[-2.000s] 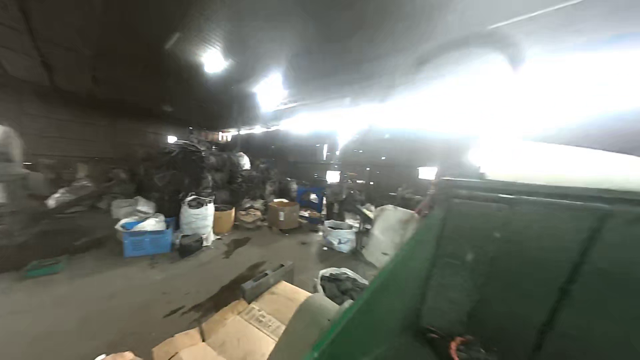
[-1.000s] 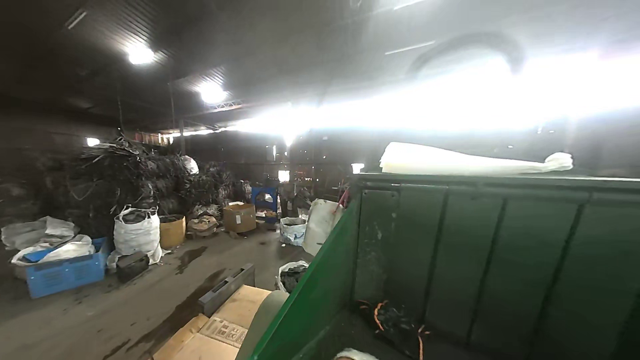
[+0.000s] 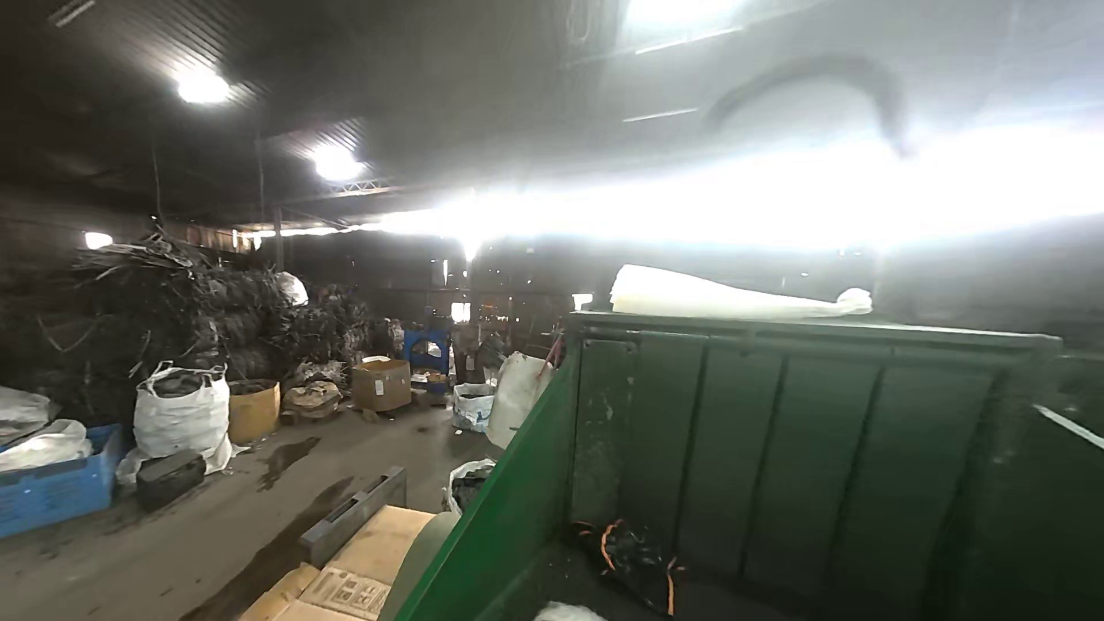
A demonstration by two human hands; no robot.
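Note:
Neither my left hand nor my right hand shows in the head view. Close in front on the right is a large green ribbed container (image 3: 776,431), open toward me. A black plastic bundle with orange strips (image 3: 634,556) lies low inside it. At the bottom edge of the view shows a bit of whitish material (image 3: 567,611). A long pale, rolled or folded sheet (image 3: 724,295) rests along the container's top rim. Left of the green side wall lies flattened cardboard (image 3: 371,561).
On the left stand a blue plastic crate (image 3: 60,496) with plastic sheeting, a white bulk bag (image 3: 183,414), a round tan container (image 3: 254,410) and a cardboard box (image 3: 381,385). Dark bales (image 3: 233,319) are stacked behind. A grey slab (image 3: 355,516) borders the cardboard.
The view has swung to the right, so the green container's inside and the pale sheet on its rim show more fully. A small skin-coloured patch at the bottom left two seconds ago is out of view.

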